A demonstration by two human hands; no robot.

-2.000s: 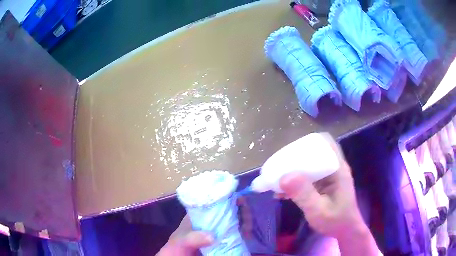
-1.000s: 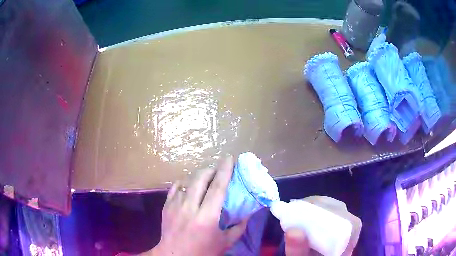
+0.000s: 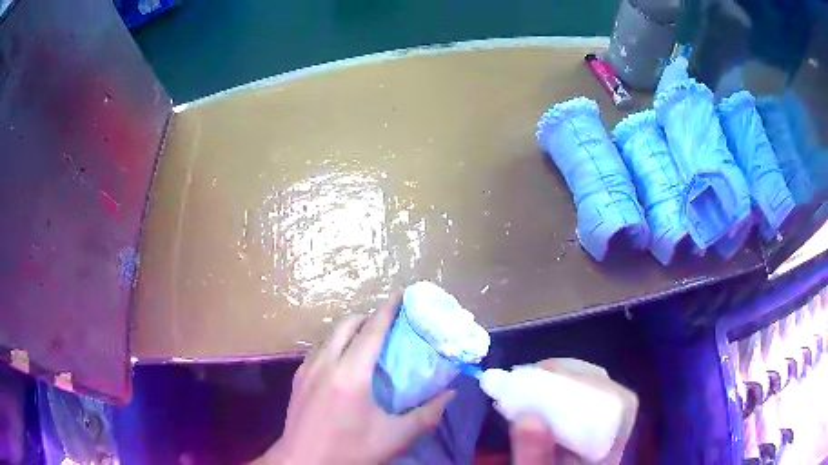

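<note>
A light-blue hollow piece [image 3: 410, 361] with a pale, bumpy rim is held tilted at the bench's near edge. My left hand [image 3: 349, 390] is closed around its left side and underside, fingers partly hidden behind it. My right hand [image 3: 581, 409] grips a white squeeze bottle [image 3: 567, 407], tilted with its tip to the upper left. The blue nozzle touches or nearly touches the piece just under the rim, on the right side. Whether liquid comes out cannot be seen.
Several light-blue pieces [image 3: 595, 186] lie at the bench's [image 3: 454, 118] right. Behind them are a pink-red tube [image 3: 607, 78], a small bottle [image 3: 674, 73] and a grey container [image 3: 643, 44]. A dark panel [image 3: 73, 200] stands left. A tray [image 3: 781, 390] with small pale parts is at right.
Since two seconds ago the held piece has tipped over, and my left hand has come up around its side. In the last second both hands, with piece and bottle, have shifted slightly left in view.
</note>
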